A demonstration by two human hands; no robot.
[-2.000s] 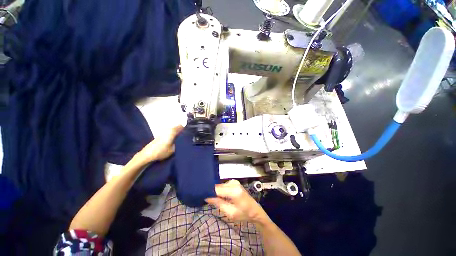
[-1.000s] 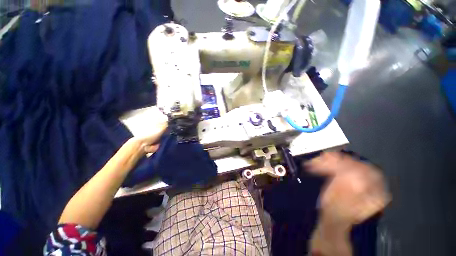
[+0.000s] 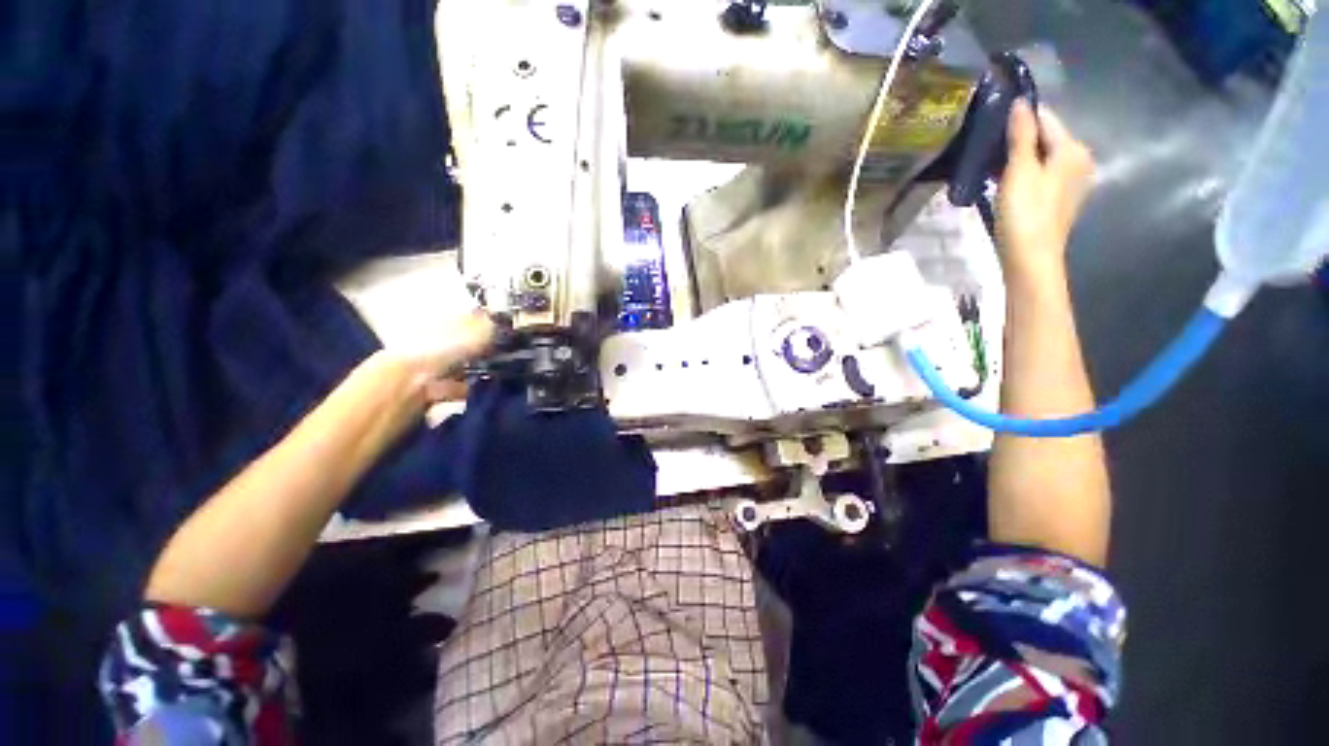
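Note:
A navy tubular garment end (image 3: 561, 464) hangs from the presser foot and needle area (image 3: 557, 364) of the cream sewing machine (image 3: 758, 110). My left hand (image 3: 445, 357) is just left of the needle area, at the fabric's edge; its fingertips are partly hidden by the machine head, so its grip cannot be made out. My right hand (image 3: 1044, 168) is at the machine's right end, with its fingers on the black handwheel (image 3: 996, 128). The large navy garment heap (image 3: 190, 262) lies on the left.
A blue hose (image 3: 1079, 423) with a translucent holder (image 3: 1283, 190) curves at the right. A lit phone (image 3: 643, 262) lies behind the needle area. A metal linkage bracket (image 3: 802, 507) sits below the bed. A checked apron (image 3: 605, 627) covers the lap.
My right hand has left the navy tube and moved up and right to the handwheel. My left hand has stayed by the needle area. The tube's lower end now sits higher.

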